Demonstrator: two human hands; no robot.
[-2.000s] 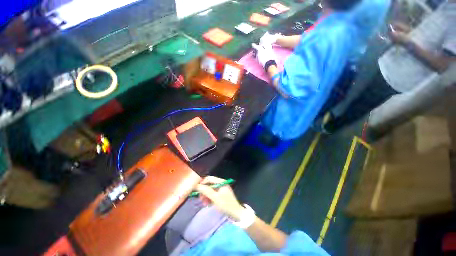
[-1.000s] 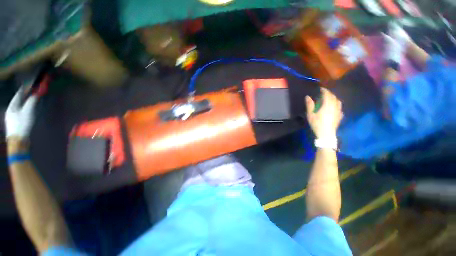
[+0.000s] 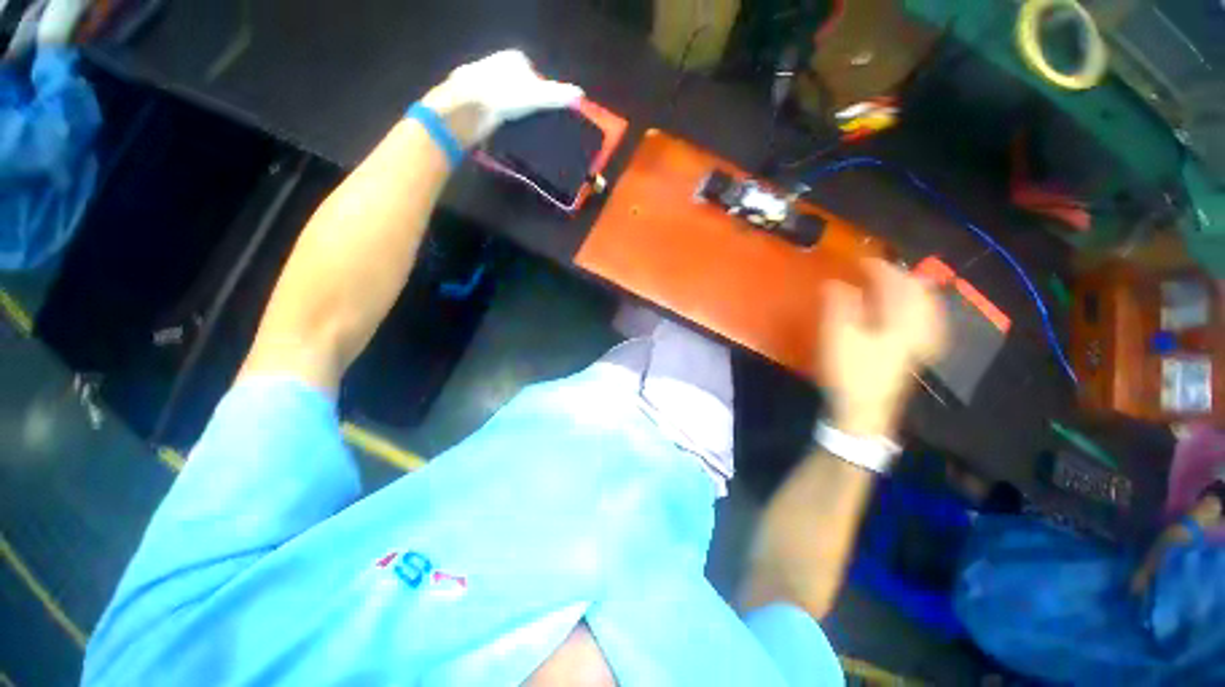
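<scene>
The orange-brown fixture board (image 3: pixel 726 275) lies in front of me, with the black and silver connector block (image 3: pixel 763 207) near its back edge. A black set-top box (image 3: pixel 548 150) lies over a red-orange foam pad (image 3: pixel 607 124) left of the board. My left hand (image 3: pixel 508 91), in a white glove, grips this box at its back left edge; the thumb is hidden. My bare right hand (image 3: pixel 880 336) is blurred over the board's right end. It is beside a second dark box (image 3: pixel 970 352) on another red-orange pad (image 3: pixel 987 306). Whether it holds anything cannot be told.
The blue cable (image 3: pixel 987 242) curves right to the test box (image 3: pixel 1142 336). A thin green stick (image 3: pixel 1083 444) and the remote control (image 3: pixel 1091 478) lie at the right. AV plugs (image 3: pixel 868 118) are behind the board. A tape roll (image 3: pixel 1061 43) hangs at the shelf. Workers' blue sleeves show at both sides.
The view has swung left. My left hand has come from the far left to the left box. My right hand has moved left to the board's right end; the green stick now lies on the bench.
</scene>
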